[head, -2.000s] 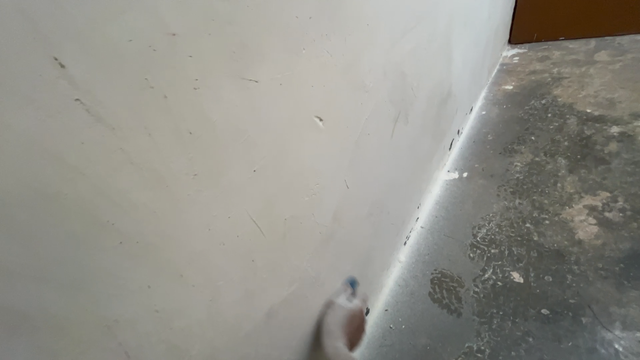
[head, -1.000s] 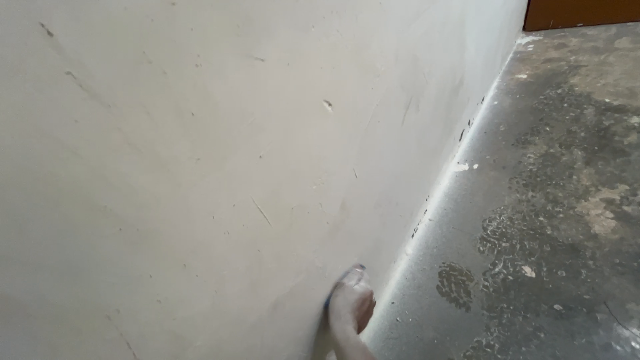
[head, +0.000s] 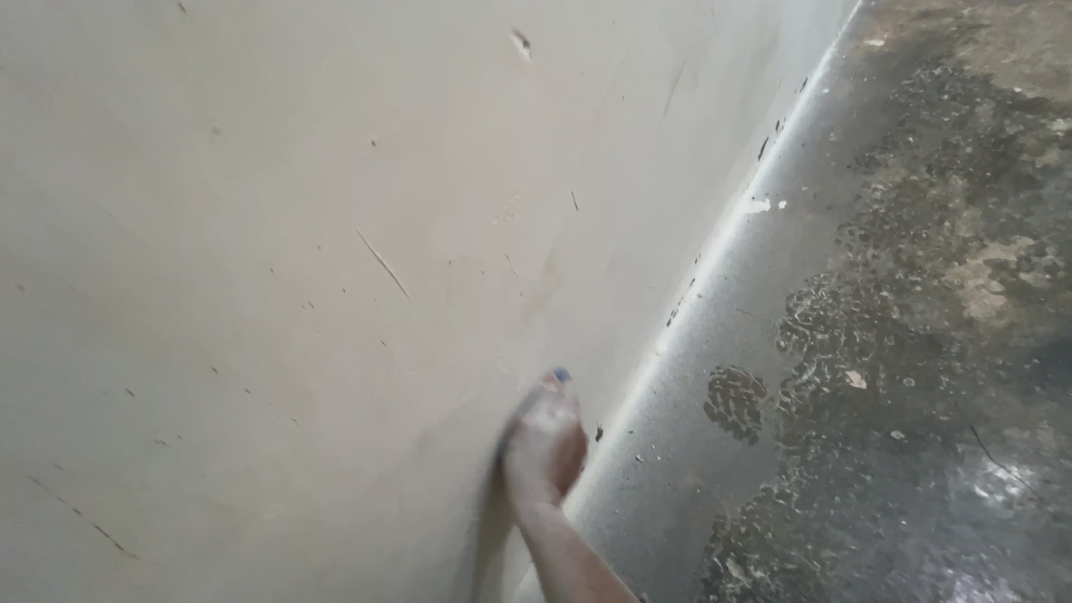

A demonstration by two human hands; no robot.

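Observation:
My right hand (head: 548,444) is low on the pale, scuffed wall (head: 251,209), close to where it meets the floor. The fingers are bent against the wall around a small blue item (head: 560,374). Only a bit of blue shows at the fingertips; the hand hides the rest, so its kind cannot be told. Whitish dust or paint coats the back of the hand, which is slightly blurred. A dark shadow lies on the wall to the left of the wrist. My left hand is out of view.
A dark, stained concrete floor (head: 837,502) runs along the right, with a shoe-print-like mark (head: 735,404) and pale flecks on it. The wall bears scratches and a small chip (head: 521,43). A whitish strip (head: 712,260) follows the base of the wall.
The view has shifted, and the brown panel at the top right of the earlier frames is out of sight. My right hand stays low on the wall beside the floor line.

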